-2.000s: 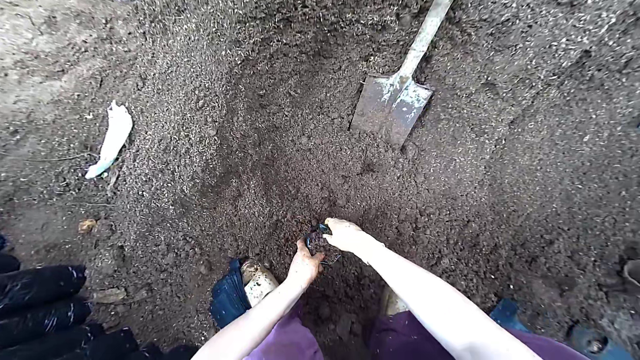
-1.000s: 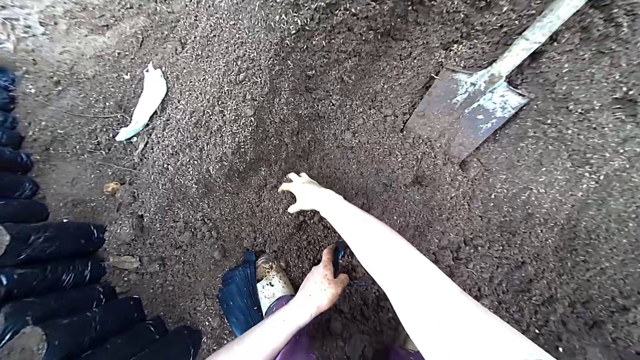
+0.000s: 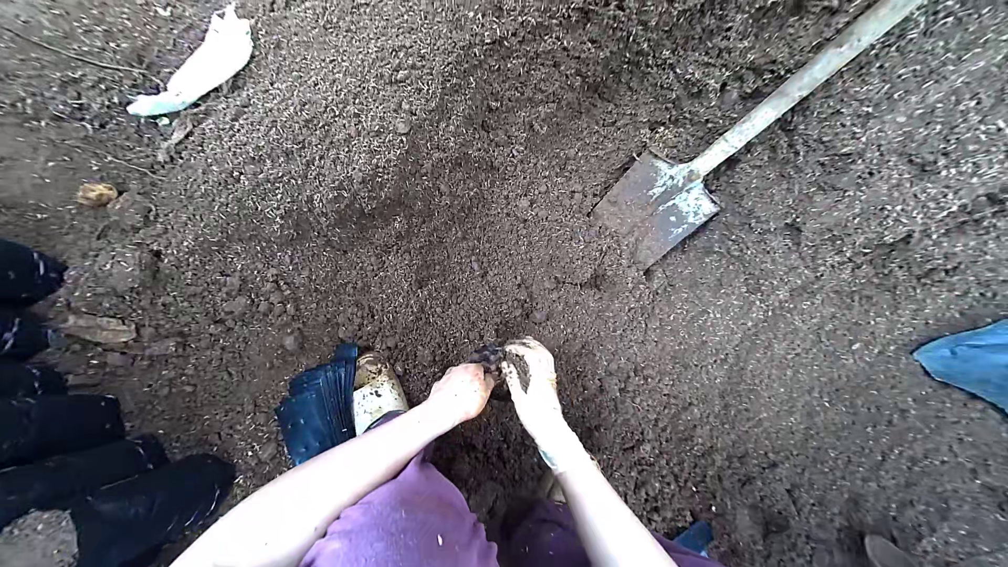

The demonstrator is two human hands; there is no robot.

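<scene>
My left hand [image 3: 465, 390] is closed on a small black plastic bag [image 3: 490, 358], just above my knees. Beside it my right hand [image 3: 533, 368], its fingers curled and dirty, holds soil against the mouth of the bag. Dark loose soil [image 3: 441, 260] mixed with pale husks lies all around. A stack of flat, dark plastic bags [image 3: 319, 405] rests by my muddy light boot [image 3: 378, 394].
A shovel [image 3: 661, 201] lies on the soil at upper right. Filled black bags [image 3: 94, 480] stand packed at lower left. A white plastic scrap [image 3: 209, 67] lies at upper left, and blue material [image 3: 969, 362] shows at the right edge.
One second ago my right hand was spread over the soil, apart from my left; now it is beside my left hand at the bag, with soil in it.
</scene>
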